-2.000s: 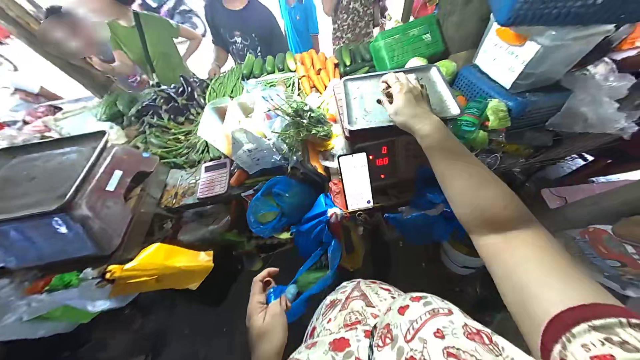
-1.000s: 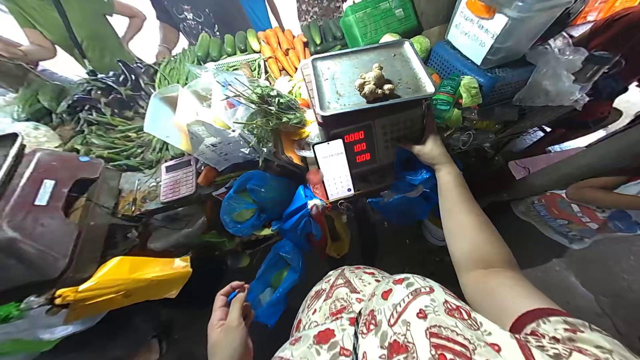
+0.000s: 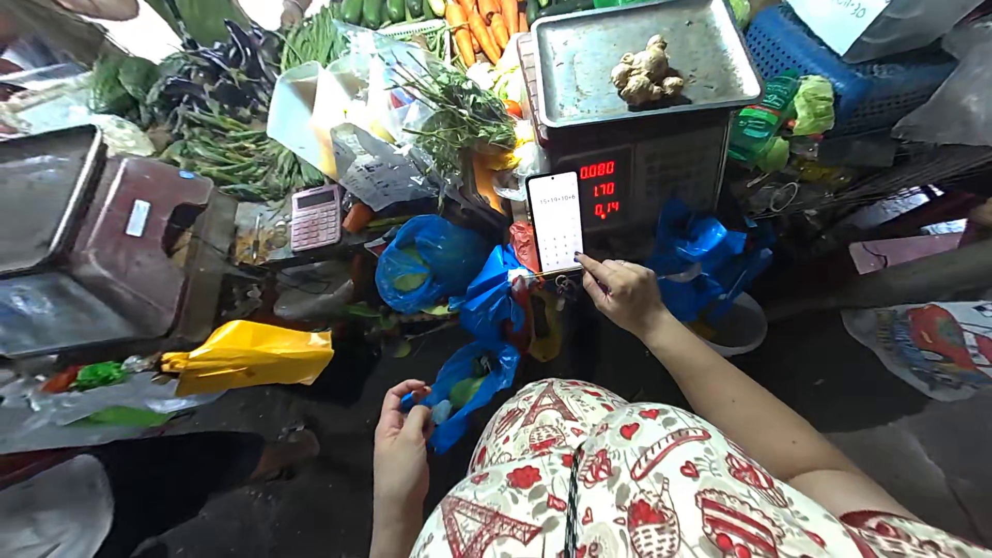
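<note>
My left hand holds the edge of a blue plastic bag with green produce inside, low in front of my lap. With a fingertip, my right hand touches the lower right of the screen of a smartphone, which shows a calculator and stands upright against the digital scale. Red digits glow on the scale beside the phone. On the scale's metal tray lies a knobbly piece of ginger root. Nothing is gripped in my right hand.
A pink calculator and a blue bag lie left of the phone. Behind are carrots, eggplants and leafy greens. A yellow bag and second scale are at left, a blue crate at right.
My right hand let go of the ginger on the tray, moved to the scale's right side, and is now at the phone. My left hand stays on the blue bag. The scale's digits have changed.
</note>
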